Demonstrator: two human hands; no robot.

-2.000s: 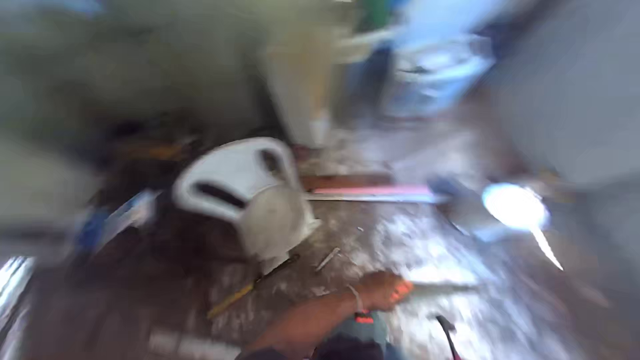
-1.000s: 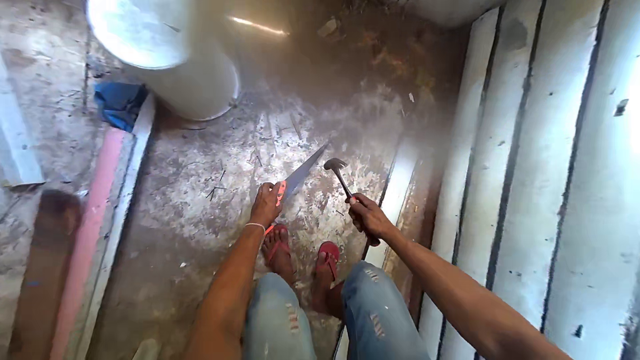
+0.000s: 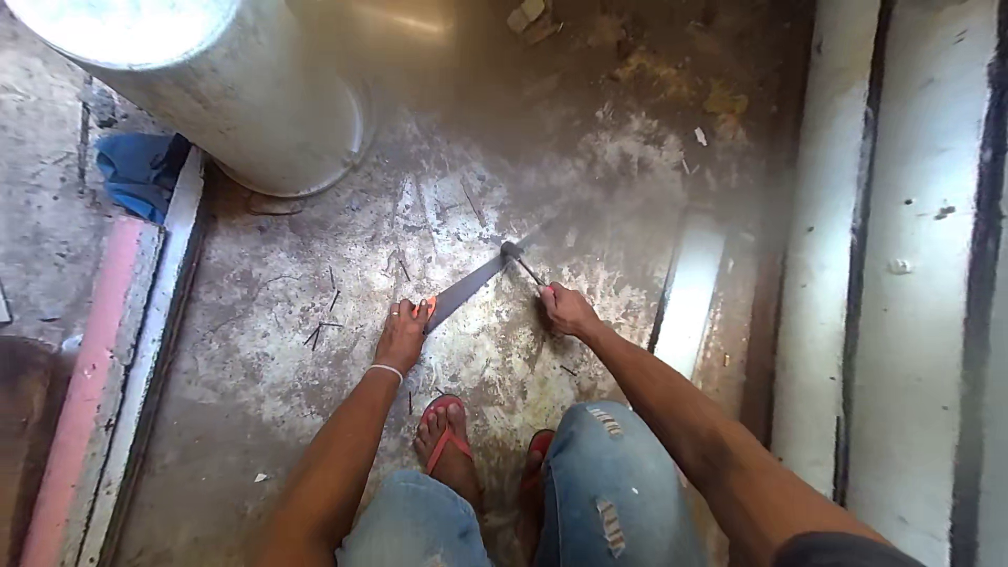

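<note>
My left hand (image 3: pixel 403 335) grips the orange handle of a handsaw (image 3: pixel 468 293), whose blade slants up and to the right, low over the concrete floor. In my right hand (image 3: pixel 568 309) is a claw hammer (image 3: pixel 526 264), held by its handle. The hammer's head lies over the saw blade in this view; whether they touch, I cannot tell. Several nails or thin metal bits (image 3: pixel 334 301) lie on the floor left of the saw.
A large pale drum (image 3: pixel 268 102) stands at upper left, with a blue cloth (image 3: pixel 135 172) beside it. Pink (image 3: pixel 90 370) and white boards run along the left. A white strip (image 3: pixel 691 295) lies right of my hands, before a whitish plank wall (image 3: pixel 906 268).
The hammer head has moved from right of the saw's tip to over the blade, and the blade lies at a flatter slant. Both tools have stayed in my hands since one second ago.
</note>
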